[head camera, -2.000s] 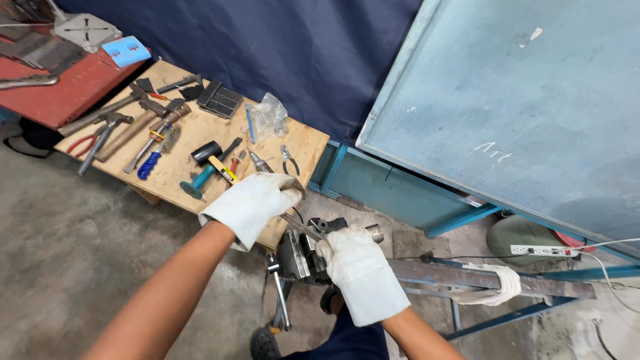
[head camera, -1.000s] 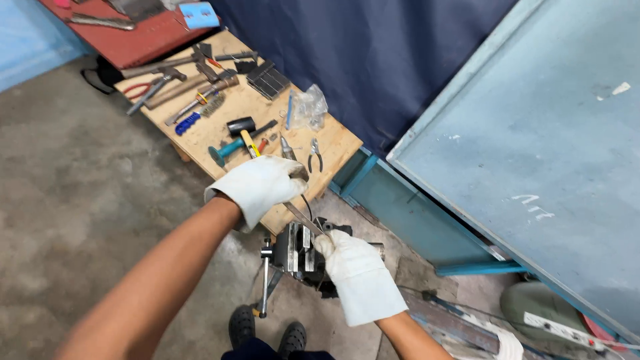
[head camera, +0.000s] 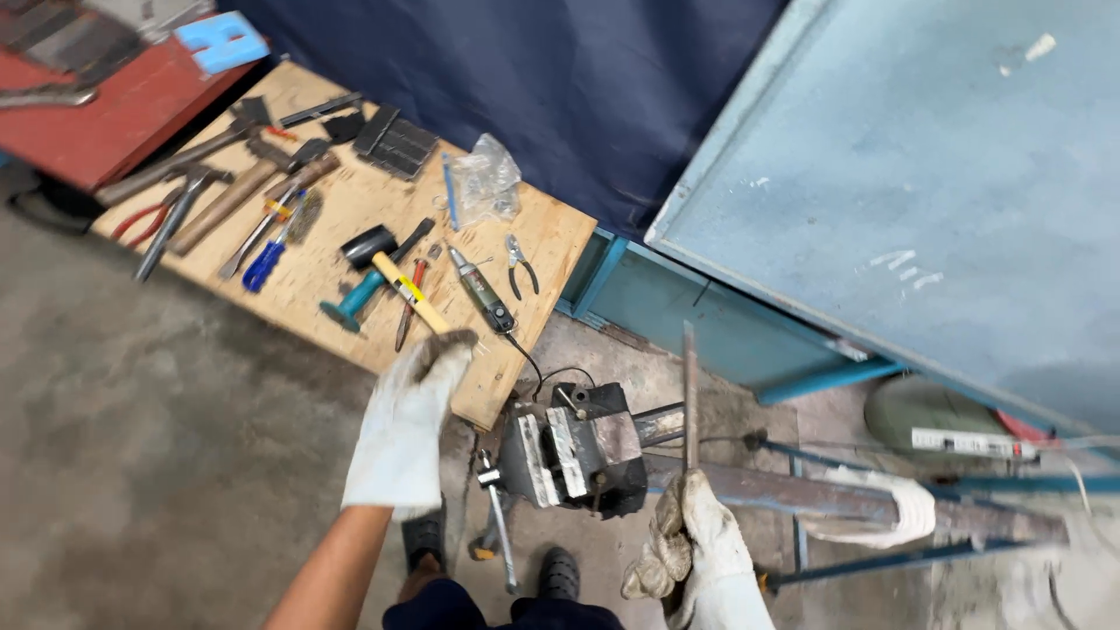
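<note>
My left hand (head camera: 411, 420), in a pale work glove, reaches the lower end of the yellow handle of a black-headed mallet (head camera: 411, 289) on the plywood table; whether the fingers close on it cannot be told. My right hand (head camera: 696, 551), gloved too, grips a narrow flat metal bar (head camera: 690, 394) that points upward. Between the hands stands a bench vise (head camera: 569, 451) with its jaws apart. Near the left hand lie a teal-handled tool (head camera: 354, 300), a red chisel-like tool (head camera: 412, 302), a rotary tool (head camera: 481, 290) and pliers (head camera: 518, 267).
Several hammers (head camera: 223, 201), a blue-handled brush (head camera: 264, 265) and a plastic bag (head camera: 486, 184) lie on the plywood table (head camera: 341, 210). A red table (head camera: 114, 122) adjoins at left. A large blue panel (head camera: 919, 192) stands at right, above a steel beam (head camera: 787, 494) and a power strip (head camera: 971, 444).
My hands have moved apart. The left has let go of the metal bar and reached the mallet handle; the right has moved right, past the vise, with the bar.
</note>
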